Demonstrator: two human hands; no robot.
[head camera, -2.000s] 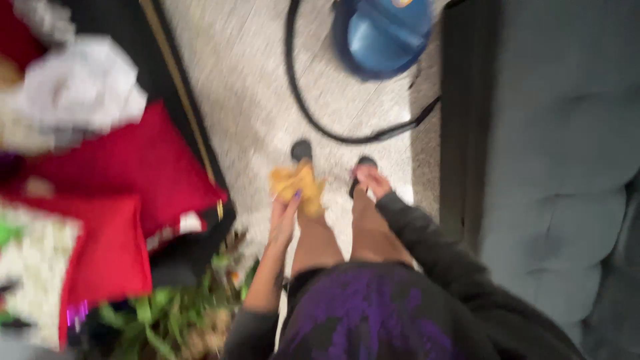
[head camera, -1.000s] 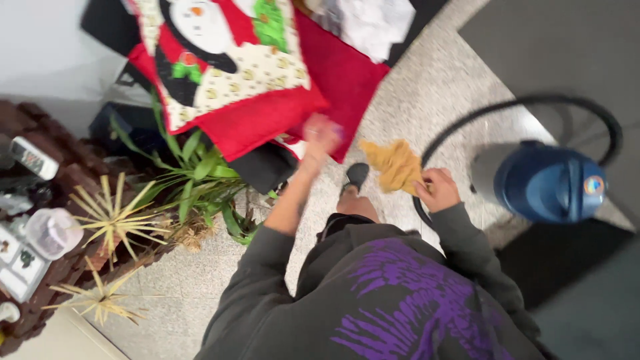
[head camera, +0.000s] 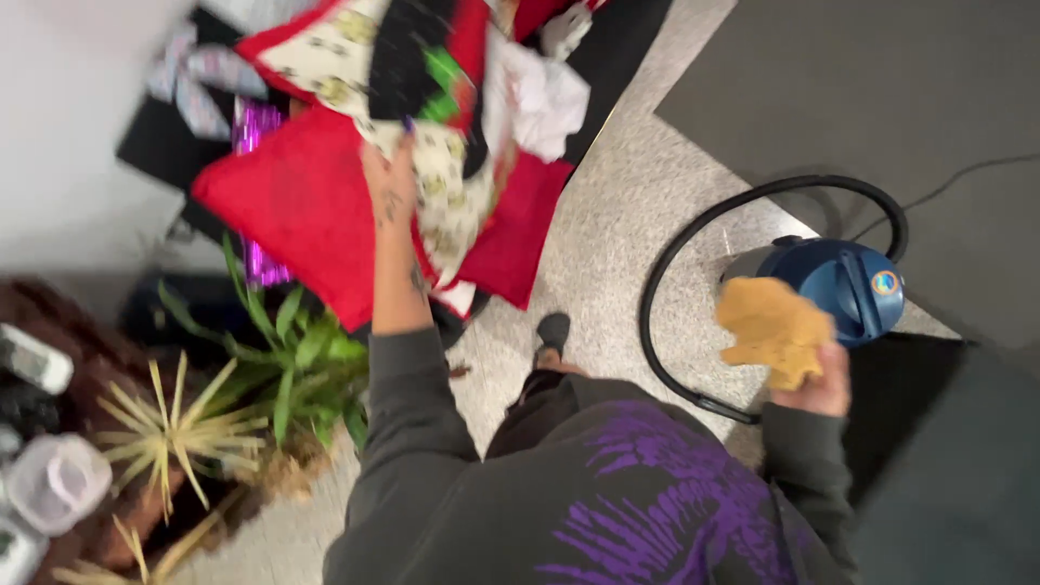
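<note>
My left hand is on a cream, red and black cushion with a printed or sewn figure, which tilts up in its grip; the fingers are partly hidden. Beneath lie a red cushion and a darker red cushion. A white crumpled cloth is just right of the patterned cushion. At the right, my right hand grips a yellow-orange cloth by its lower edge, held up in front of a blue canister vacuum cleaner.
The vacuum's black hose curves over the speckled floor. Leafy plants and a spiky dried plant stand at the lower left, beside a brown surface bearing a plastic container. A purple shiny object is behind the cushions.
My left hand has moved onto the patterned cushion and lifted part of it, showing more of the red one. The yellow-orange cloth went from my left hand to my right. The view has turned strongly.
</note>
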